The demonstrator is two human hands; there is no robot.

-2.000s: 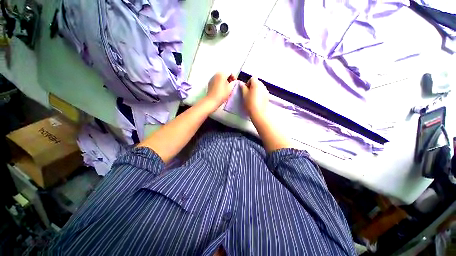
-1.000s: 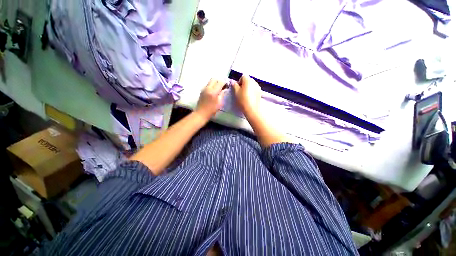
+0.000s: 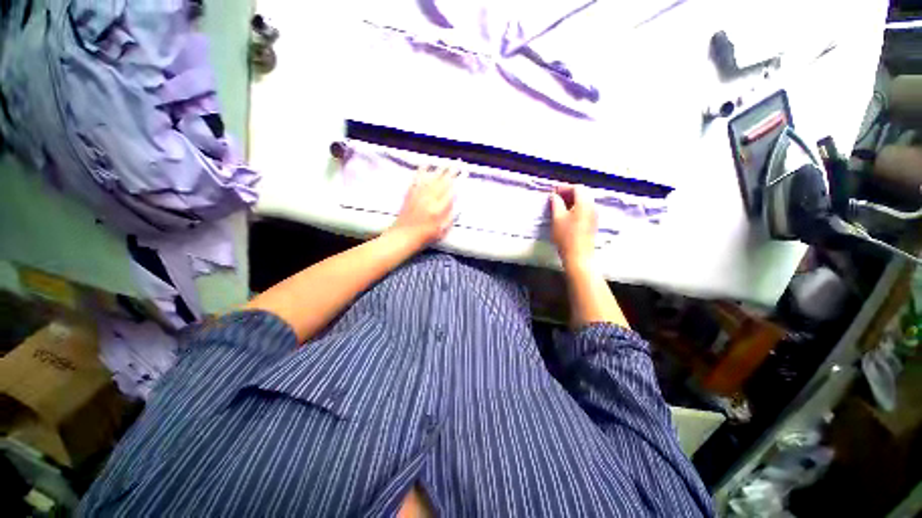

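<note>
A lilac panel lies along the near table edge, with a long dark band running beside its far side. A small dark weight sits on the panel's left end. My left hand lies on the panel with its fingers spread. My right hand is at the panel's far edge farther right, thumb and fingers together on the cloth near the dark band.
A steam iron stands at the right beside a dark-rimmed iron rest with a reddish stick. Other lilac pieces lie at the far side. A large lilac pile is at the left. Round weights stand at the table's upper left. A cardboard box is at lower left.
The view has shifted right. My hands have moved from the band's left end rightward along the panel and are farther apart. A weight now sits on the panel's left end.
</note>
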